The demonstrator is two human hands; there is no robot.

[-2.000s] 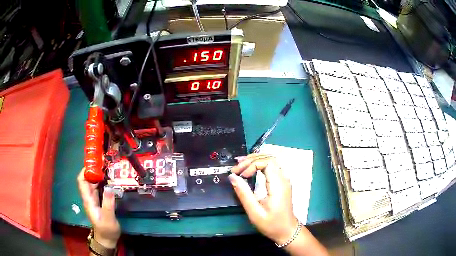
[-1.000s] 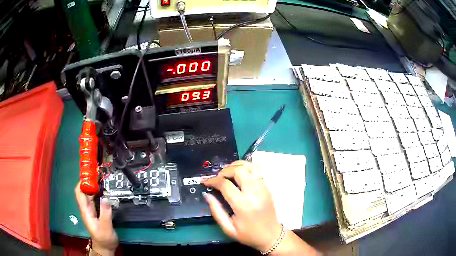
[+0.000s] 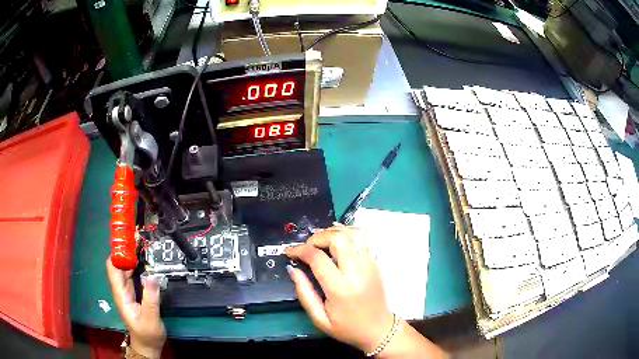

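Note:
The display board lies in the clear nest at the front left of the black test fixture; its digits look white and unlit. The toggle clamp handle hangs down, its plunger over the board. My left hand is at the fixture's front left corner, below the handle, thumb and fingers apart; I cannot tell whether it touches the handle's end. My right hand has its fingertips at the white-labelled controls and seems to hold nothing. The panel meters read .000 and 08.9.
A red tray stands at the left. A pen and a white paper slip lie right of the fixture. Rows of white rectangles cover a cardboard stack at the right. A cream box sits on cardboard behind.
The digits and upper meter went from lit and .150 to unlit and .000; the lower reading fell from 01.0 to 08.9 as displayed. My right hand moved left over the controls.

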